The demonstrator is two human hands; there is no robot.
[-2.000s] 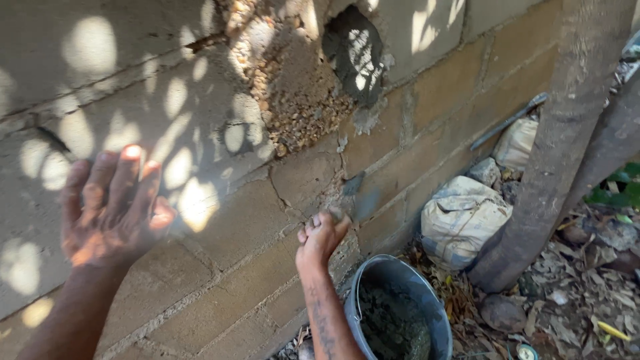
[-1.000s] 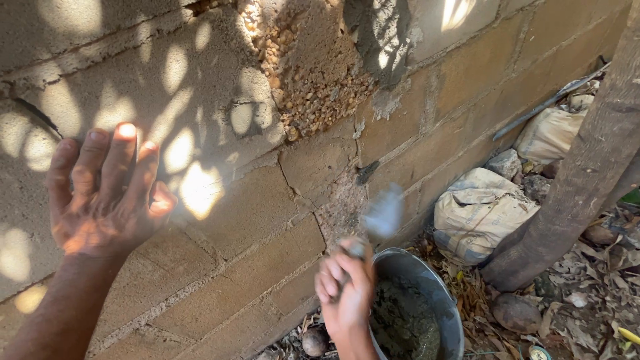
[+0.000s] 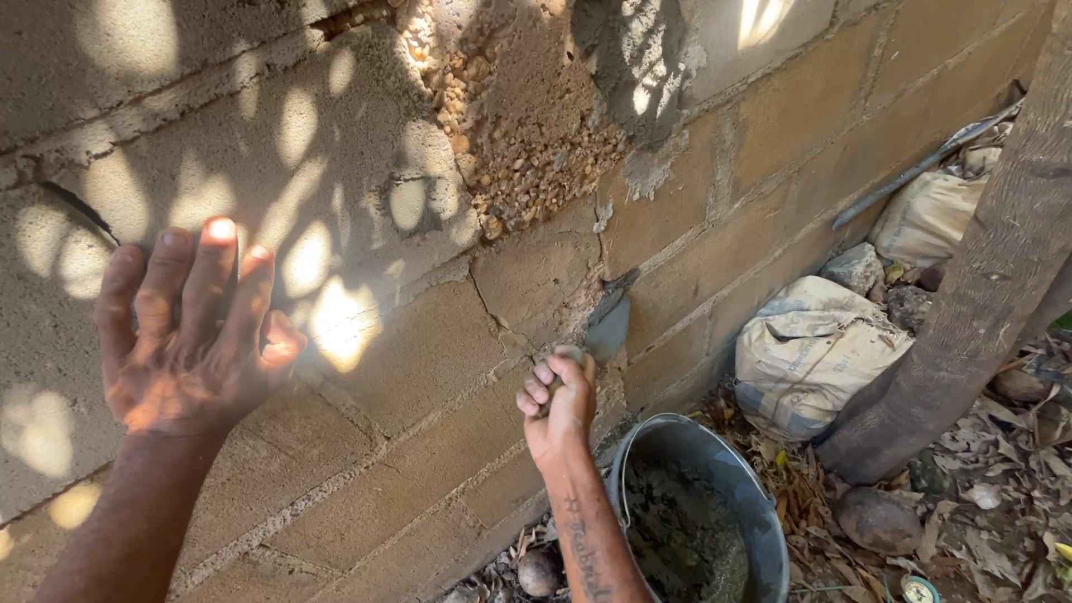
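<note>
My left hand point(image 3: 197, 335) lies flat with spread fingers against the concrete block wall point(image 3: 402, 360), at the left. My right hand point(image 3: 563, 394) grips the handle of a small trowel point(image 3: 609, 327), its blade against the wall beside a cracked joint. Dark wet mortar point(image 3: 618, 289) shows at the blade's upper edge. Below and right of that hand stands a bucket point(image 3: 775, 536) with wet grey mortar point(image 3: 687, 519) in it. Higher up, a rough patch of exposed gravel point(image 3: 536, 159) adjoins a dark patch of mortar point(image 3: 636, 67).
A leaning tree trunk point(image 3: 971, 293) rises at the right. Between it and the wall lie a worn bag point(image 3: 812, 352), another bag point(image 3: 930, 213), stones point(image 3: 854, 268) and a long thin bar point(image 3: 921, 167). Dry leaves and coconut-like husks point(image 3: 879, 519) cover the ground.
The trowel, blurred above the bucket one second ago, is now against the wall beside the crack. My left hand has stayed flat on the wall.
</note>
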